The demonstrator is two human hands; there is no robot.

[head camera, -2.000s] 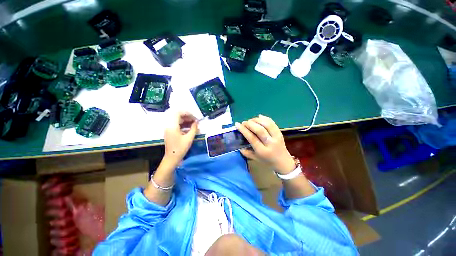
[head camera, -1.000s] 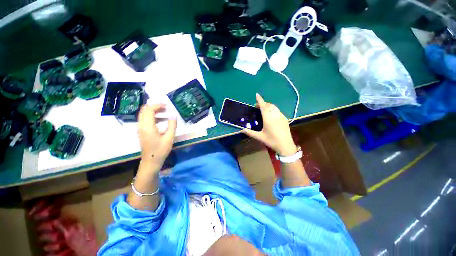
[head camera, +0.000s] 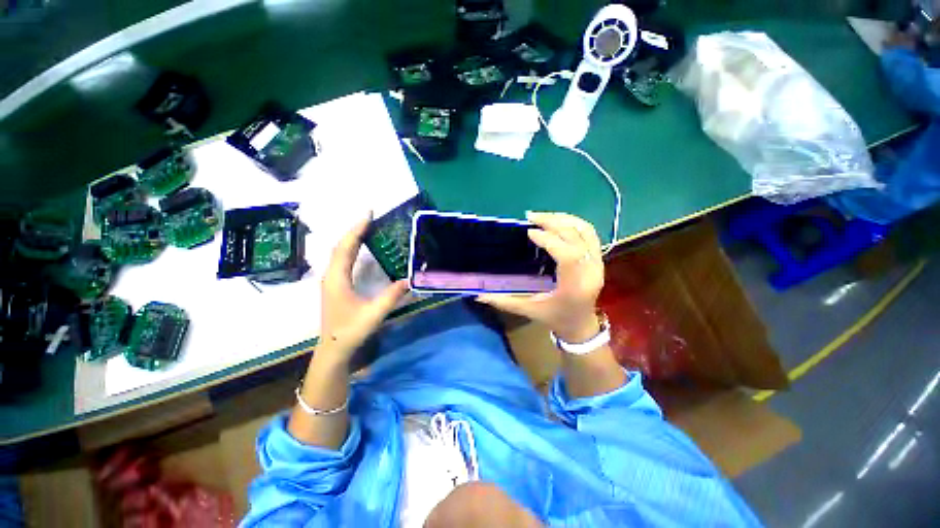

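My right hand (head camera: 570, 270) holds a smartphone (head camera: 482, 254) sideways by its right end, above the bench's front edge. Its screen is mostly dark with a pinkish band along the bottom. My left hand (head camera: 353, 292) is open, thumb and fingers apart, just left of the phone, beside a black housing with a green board (head camera: 388, 239). The phone covers the right part of that housing. Another black housing (head camera: 262, 244) with a green board lies left of my left hand on the white sheet (head camera: 340, 144). A third housing (head camera: 276, 142) lies further back.
Loose green circuit boards (head camera: 158, 335) lie on the sheet's left. More black housings (head camera: 430, 124) stand at the back. A white pad (head camera: 506, 130), white handheld fan (head camera: 593, 77) with cord and clear plastic bag (head camera: 778, 119) lie right. Open cartons (head camera: 711, 309) stand below. A blue sleeve shows far right.
The phone has moved left and is now level over the right housing's edge. My left hand has moved right, away from the middle housing, and opened beside the phone. The view has shifted.
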